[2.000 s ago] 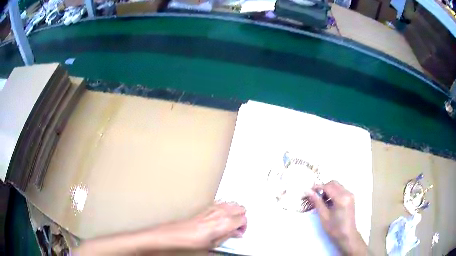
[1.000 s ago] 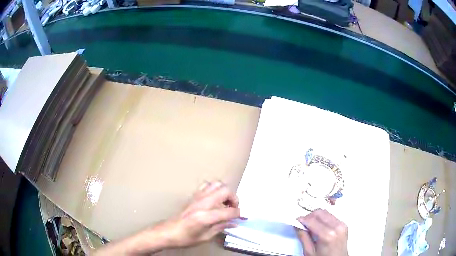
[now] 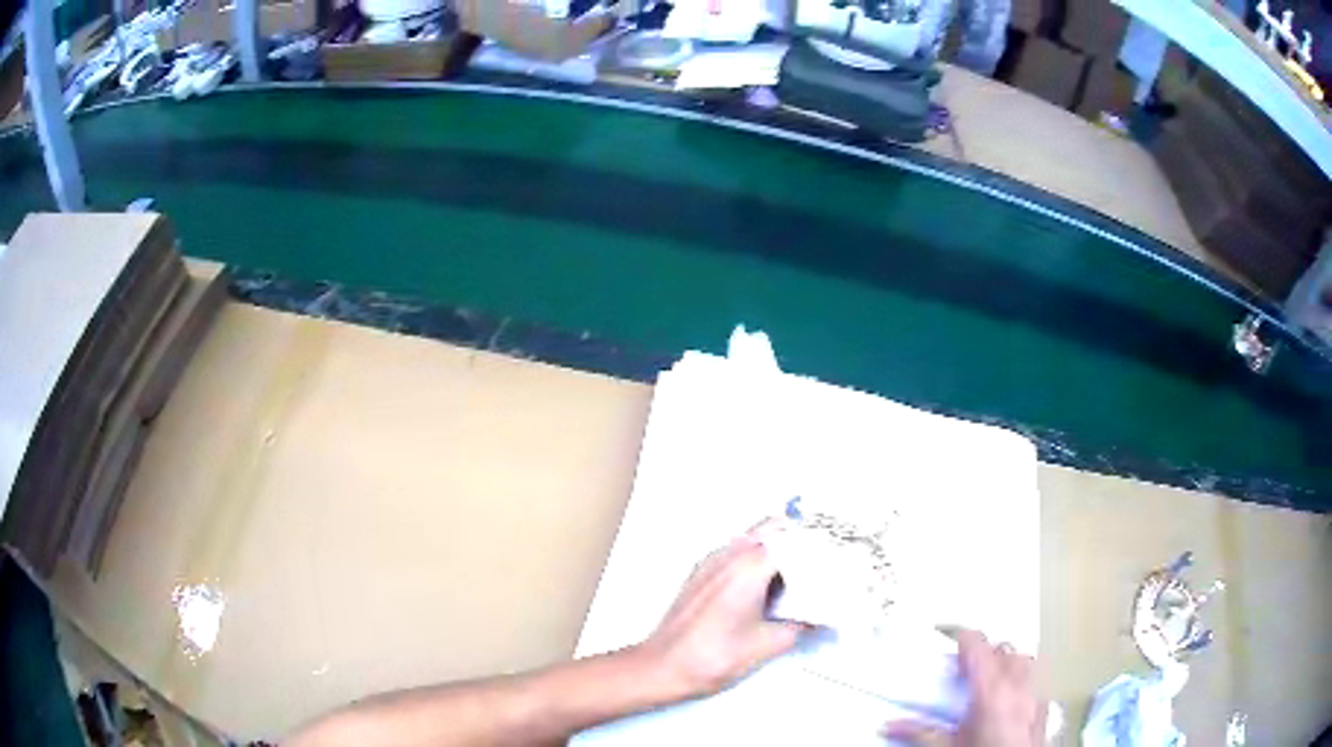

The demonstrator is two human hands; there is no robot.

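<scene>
A shiny round metal piece [image 3: 859,543] with a patterned rim lies on the stack of white sheets [image 3: 730,438]. The near edge of a white sheet is folded up over its lower part. My left hand [image 3: 723,613] is at the piece's left side, with fingertips and thumb on the folded sheet. My right hand [image 3: 993,693] holds the sheet's folded edge at the lower right; it is partly blurred and cut off by the bottom edge.
A second metal piece [image 3: 1172,616] lies on the right bench beside a crumpled white-bluish wrap [image 3: 1132,711]. Brown cardboard sheets [image 3: 110,380] are stacked at the left. The green conveyor [image 3: 511,219] runs behind the bench, with a small metal piece [image 3: 1252,343] at its right.
Both hands have moved from the stack's near edge up toward the metal piece, bringing the sheet's near edge over its lower part. A metal piece now shows on the conveyor's right.
</scene>
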